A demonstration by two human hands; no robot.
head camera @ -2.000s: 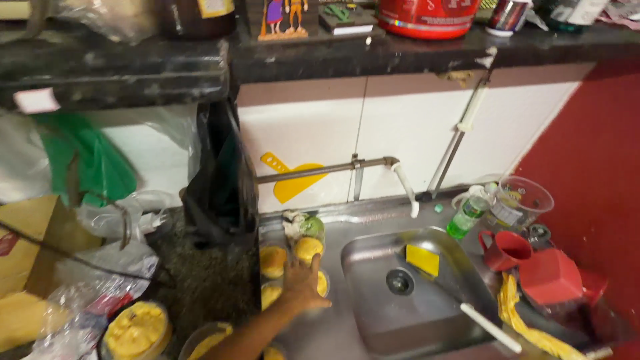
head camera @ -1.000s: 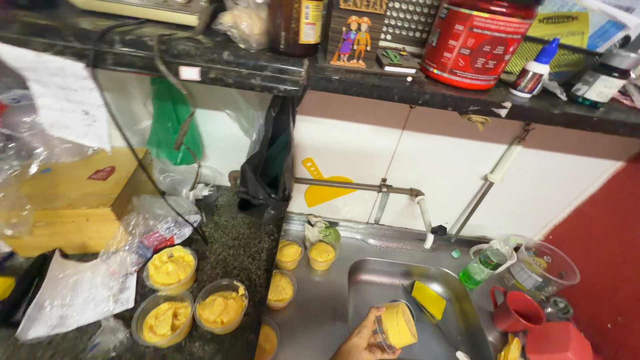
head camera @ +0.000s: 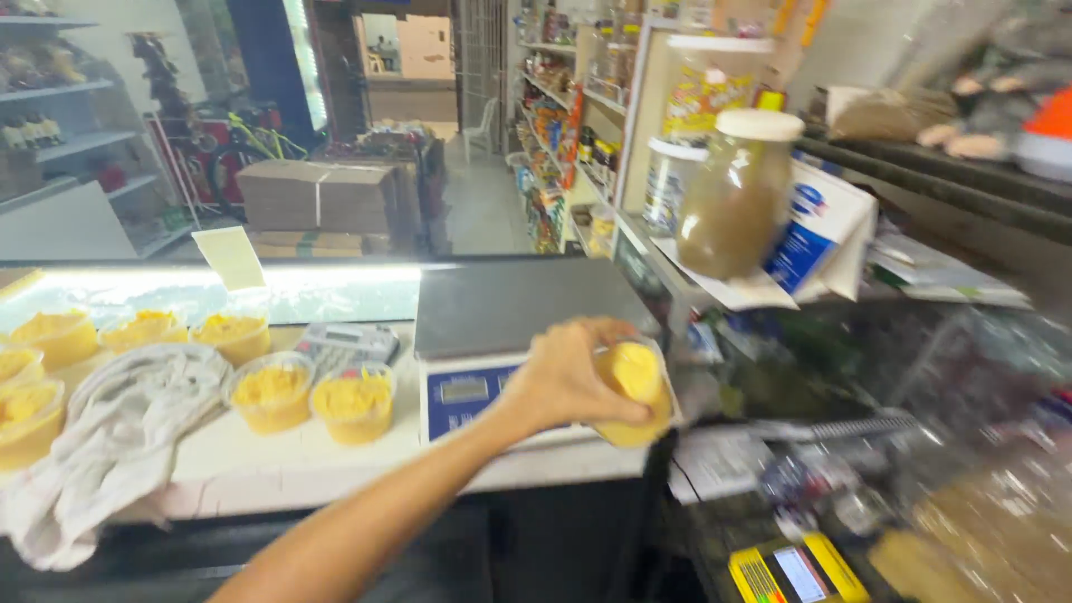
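Observation:
My left hand (head camera: 565, 377) reaches in from the lower left and grips a clear plastic cup of yellow creamy food (head camera: 635, 392). The cup is tilted, at the front right corner of a digital scale (head camera: 519, 301) with a grey platform and a blue panel. Left of the scale, two similar cups (head camera: 272, 394) (head camera: 353, 408) stand on the pale counter (head camera: 402, 461), with several more farther left. A crumpled grey-white cloth (head camera: 151, 419) lies among them and hangs over the front edge. My right hand is out of view.
A calculator (head camera: 347, 342) lies behind the near cups. At the right, a large lidded jar (head camera: 737, 197) stands on a ledge beside a blue-and-white box (head camera: 812, 239). A yellow-and-black device (head camera: 796, 571) lies lower right, near plastic bags. Glass and stocked shelves (head camera: 548, 126) are beyond.
The view has swung from the sink to the counter with the scale. Two seconds ago my left hand was over cups beside the sink; one second ago it held a filled cup above the basin.

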